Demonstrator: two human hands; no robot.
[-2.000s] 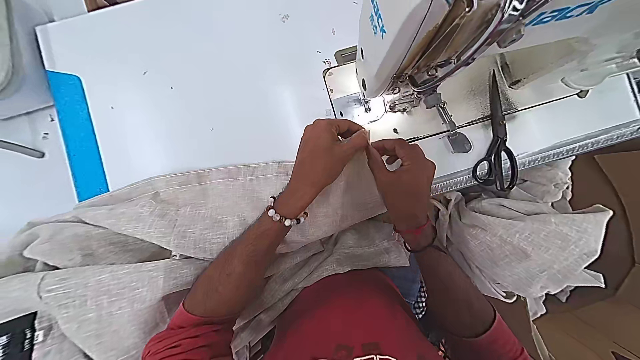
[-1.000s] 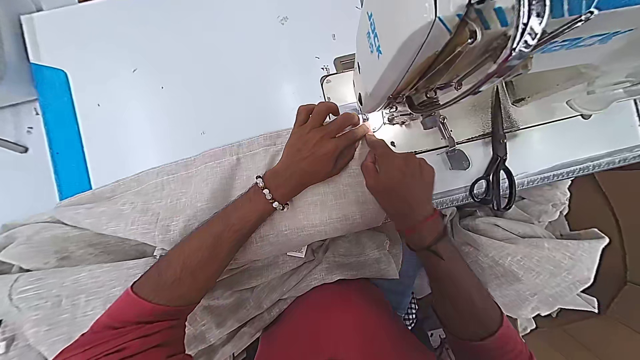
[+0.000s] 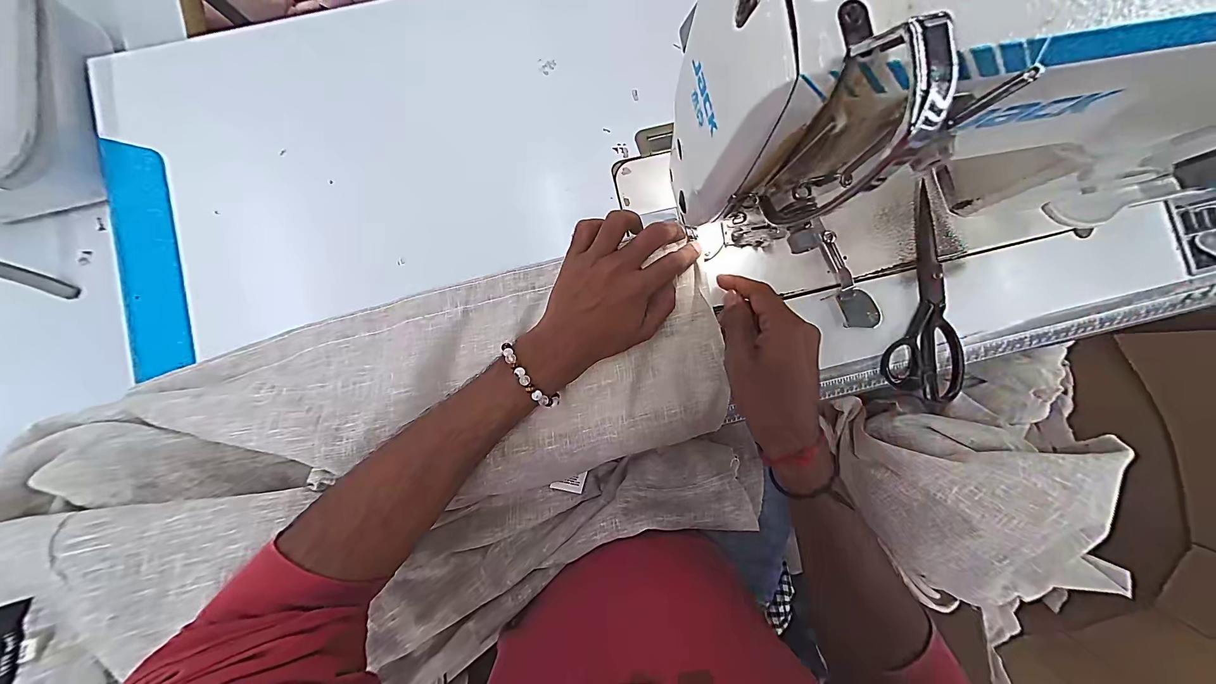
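Note:
My left hand (image 3: 613, 285) lies palm down on the light grey woven fabric (image 3: 399, 361), its fingertips at the fabric's corner close to the needle area of the Jack sewing machine (image 3: 736, 104). A lamp lights that spot. My right hand (image 3: 774, 366) is just right of the fabric's edge, thumb and forefinger close together; whether something thin is between them cannot be told. The fabric runs left across the table edge and over my lap, and a small white label (image 3: 570, 483) shows on it. The needle itself is hard to make out.
Black-handled scissors (image 3: 923, 332) lie on the machine bed, right of my right hand. A measuring tape strip (image 3: 1007, 344) runs along the front edge. More grey fabric (image 3: 988, 484) hangs at the right, over brown cardboard (image 3: 1164, 418). Small thread scraps (image 3: 622, 150) dot the white table (image 3: 399, 161).
Two seconds ago both hands met at the fabric's edge before the needle area. My left hand now lies flatter on the fabric, and my right hand has drawn a little away from it.

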